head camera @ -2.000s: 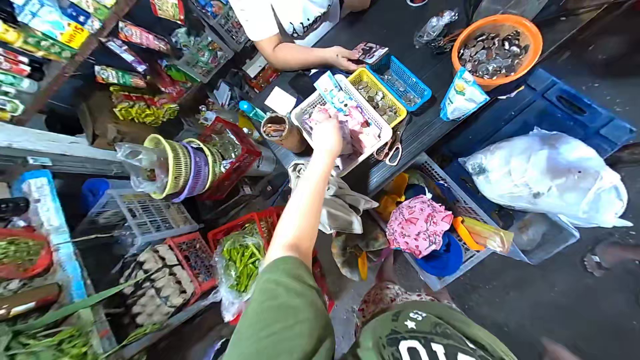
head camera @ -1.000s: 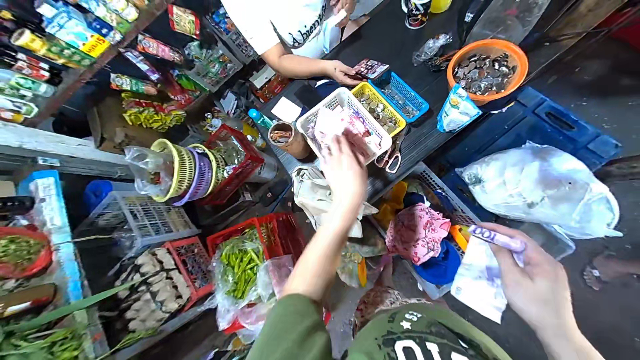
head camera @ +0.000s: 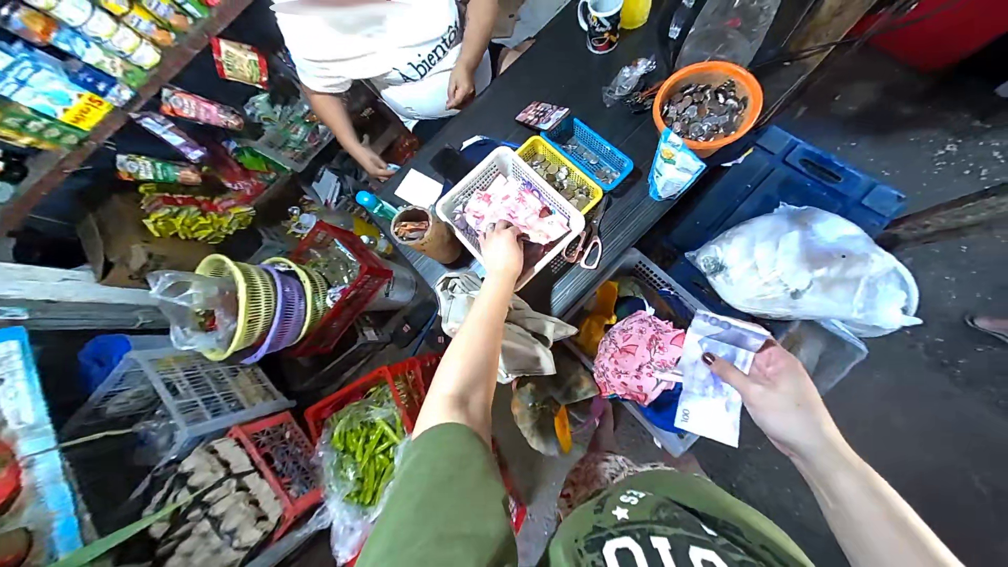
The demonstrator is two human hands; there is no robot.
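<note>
My left hand [head camera: 502, 250] reaches into a white plastic basket [head camera: 455, 206] of crumpled pink cloth or paper [head camera: 512, 206]; whether its fingers grip anything is hidden. On the right, my right hand [head camera: 776, 394] holds pale violet banknotes [head camera: 717, 374] between thumb and fingers, above a pink patterned fabric bundle [head camera: 638, 356]. Beside the white basket stand a yellow basket [head camera: 592, 189] and a blue basket [head camera: 628, 164], both with coins. Scissors [head camera: 584, 246] lie by its right corner. A round container [head camera: 429, 236] with notes is at its left.
Across the dark table [head camera: 504, 98] is a person in a white shirt [head camera: 378, 47]. An orange bowl of coins [head camera: 757, 98] stands at the far right end. A stuffed white plastic bag [head camera: 803, 264] is at right; red crates [head camera: 358, 394] and green chili peppers [head camera: 366, 453] are below left.
My right hand has come into view since the first frame and now shows the banknotes spread more openly. The other person's hand has left the small card on the table.
</note>
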